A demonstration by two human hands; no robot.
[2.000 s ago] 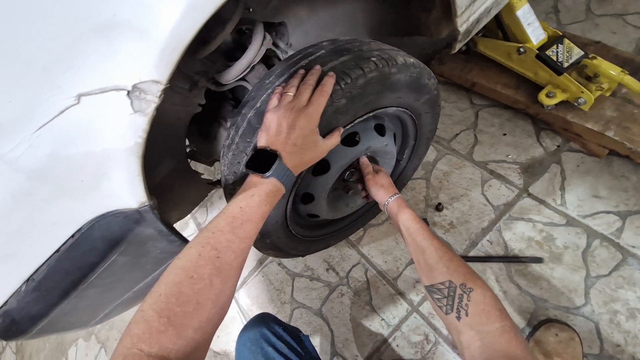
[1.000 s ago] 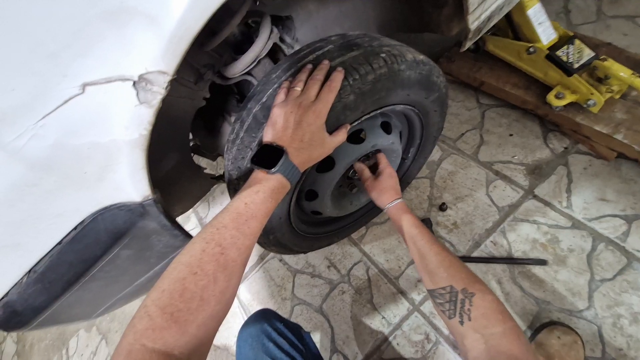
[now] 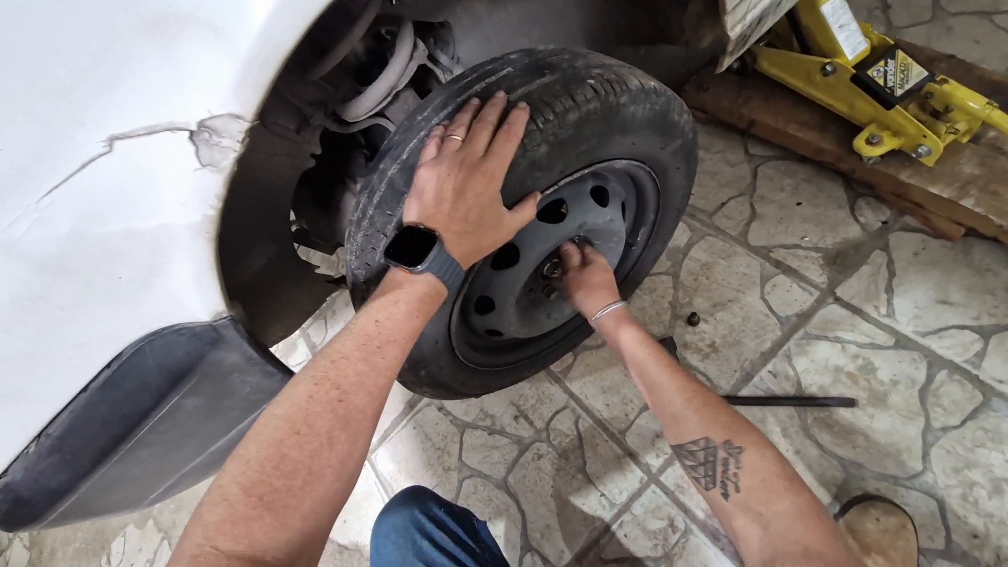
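Note:
A black tire (image 3: 630,102) on a grey steel wheel rim (image 3: 520,291) stands tilted in the wheel arch of a white car (image 3: 118,236). My left hand (image 3: 472,181) lies flat on the tread, fingers spread, with a watch on the wrist. At the hub, my right hand (image 3: 587,279) has its fingertips bent at the bolt holes; they hide whatever they touch, and whether they grip a bolt cannot be told. One bolt head (image 3: 550,291) shows just beside those fingers. A small dark wheel bolt (image 3: 693,319) lies on the floor right of the tire.
A yellow floor jack (image 3: 882,87) rests on wooden planks (image 3: 835,157) at the upper right. A dark metal bar (image 3: 791,402) lies on the stone-patterned tiles, partly behind my right forearm. Coil spring and suspension parts (image 3: 386,79) show inside the arch. My knee is at the bottom.
My right hand has shifted its fingers slightly at the hub, toward the upper part of the bolt circle. My left hand stays on the tread.

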